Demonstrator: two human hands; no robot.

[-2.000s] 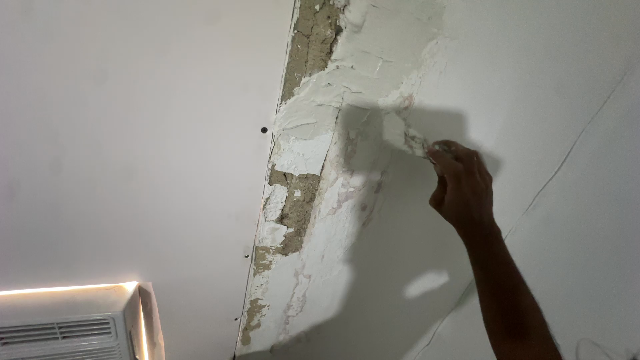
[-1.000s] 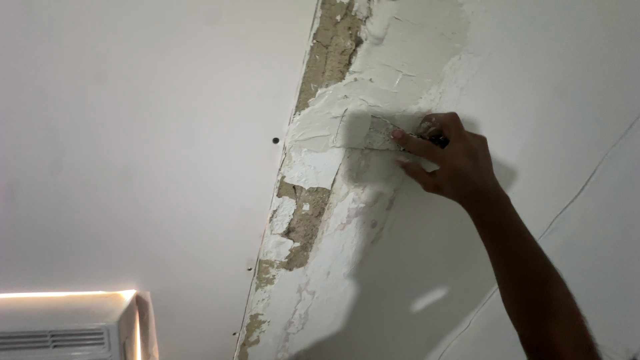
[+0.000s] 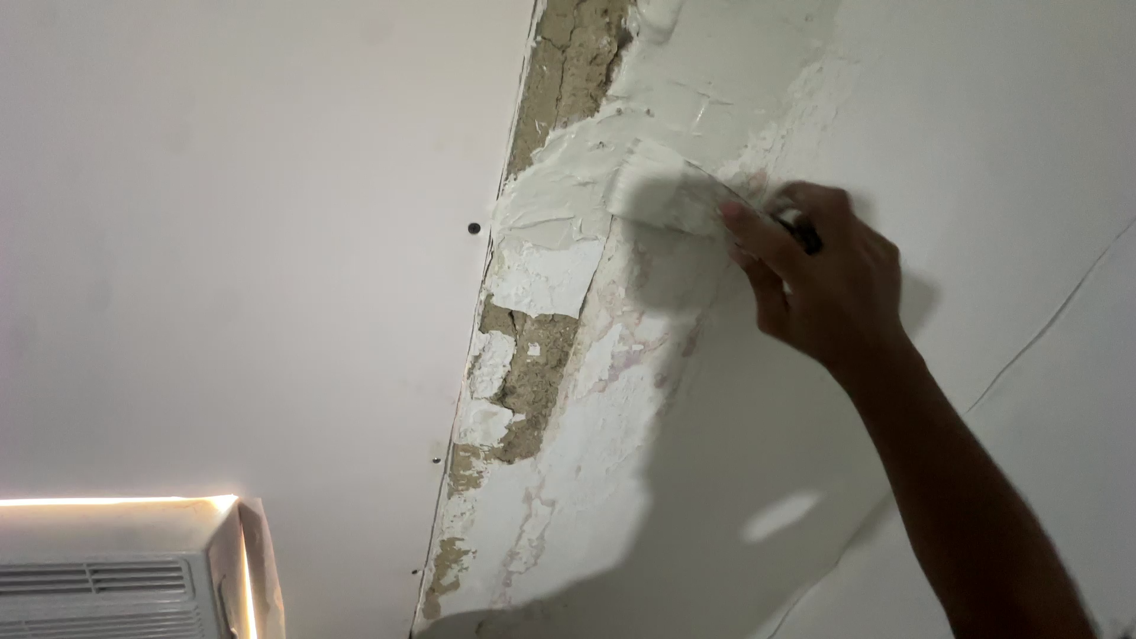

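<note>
My right hand (image 3: 825, 275) reaches up from the lower right, its fingers closed around the dark handle of a putty knife (image 3: 679, 191). The knife's blade is smeared with white filler and lies against the wet filler (image 3: 568, 191) on the wall. Below the blade, bare brownish plaster (image 3: 537, 373) shows between patches of white. A second bare, cracked strip (image 3: 572, 67) runs up to the top edge. The hand casts a shadow beside and below the blade. My left hand is out of the picture.
A smooth white panel (image 3: 266, 222) with dark screws (image 3: 474, 228) along its edge fills the left side. At the lower left is a white air conditioner (image 3: 98, 532) with light glowing around its frame. A thin crack (image 3: 1047, 328) crosses the wall at right.
The hand and putty knife, higher against the wall two seconds ago with the blade off to the right of the seam, now have the blade over the wet filler. The fingers have shifted on the tool.
</note>
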